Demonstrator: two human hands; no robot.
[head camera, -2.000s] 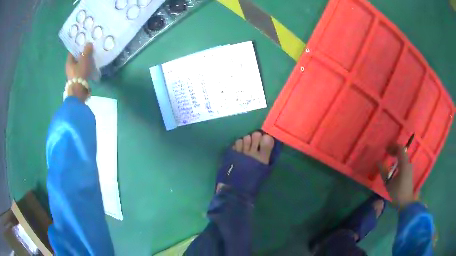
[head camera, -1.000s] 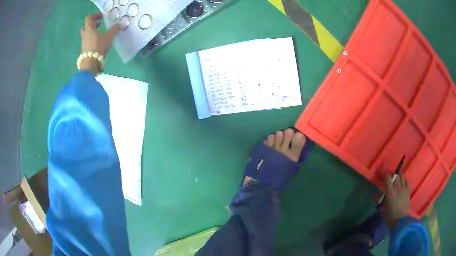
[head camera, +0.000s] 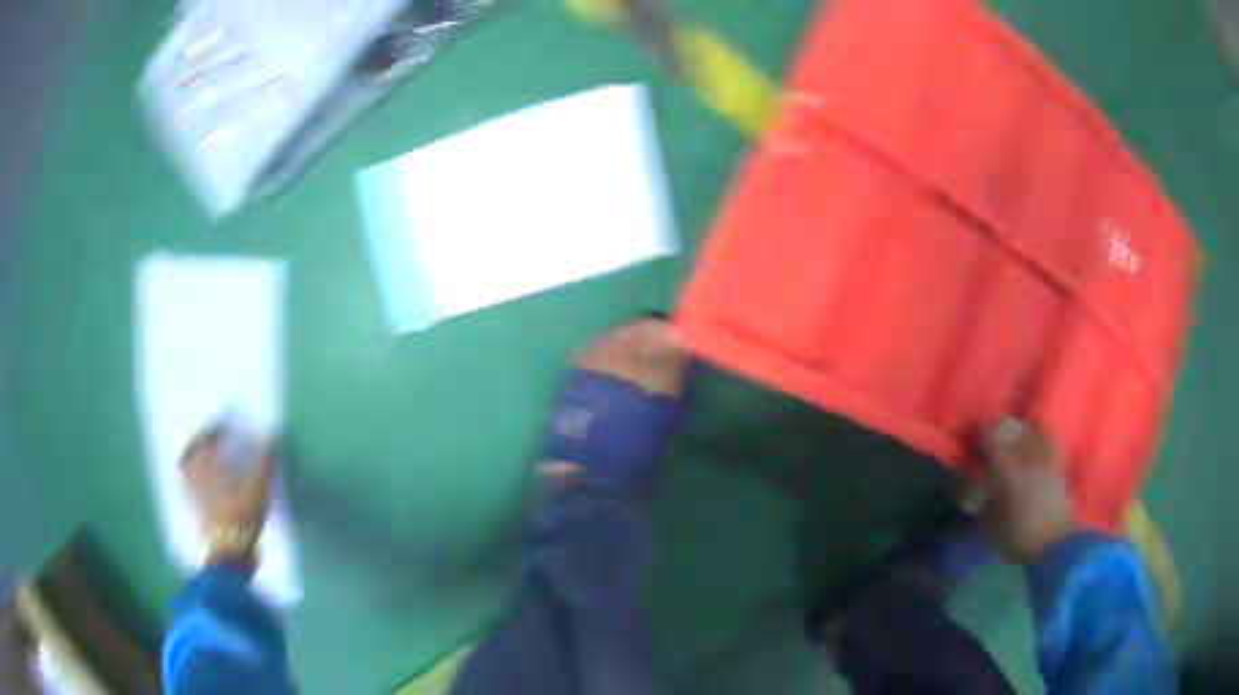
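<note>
The frame is blurred. My right hand (head camera: 1022, 492) is at the near edge of the red compartment tray (head camera: 938, 245), with its fingers over the rim; no black parts show in the tray. The pen seen earlier cannot be made out clearly. My left hand (head camera: 228, 486) is over the blank white paper strip (head camera: 211, 333) on the floor at the left; a small pale blur shows at its fingers, and its grip is unclear. The white sheet with printed circles (head camera: 252, 82) lies over the clear blister tray (head camera: 408, 41) with dark parts at the upper left.
An open notebook (head camera: 537, 204) with a blue-edged binding lies on the green floor between the sheets and the red tray. My slippered foot (head camera: 618, 394) is by the tray's near corner. Yellow-black tape (head camera: 727, 82) runs behind. A brown carton (head camera: 82, 631) stands at the lower left.
My left hand has moved from the circle-printed sheet down to the paper strip. My right hand stays at the red tray's near edge. The whole view has shifted and blurred.
</note>
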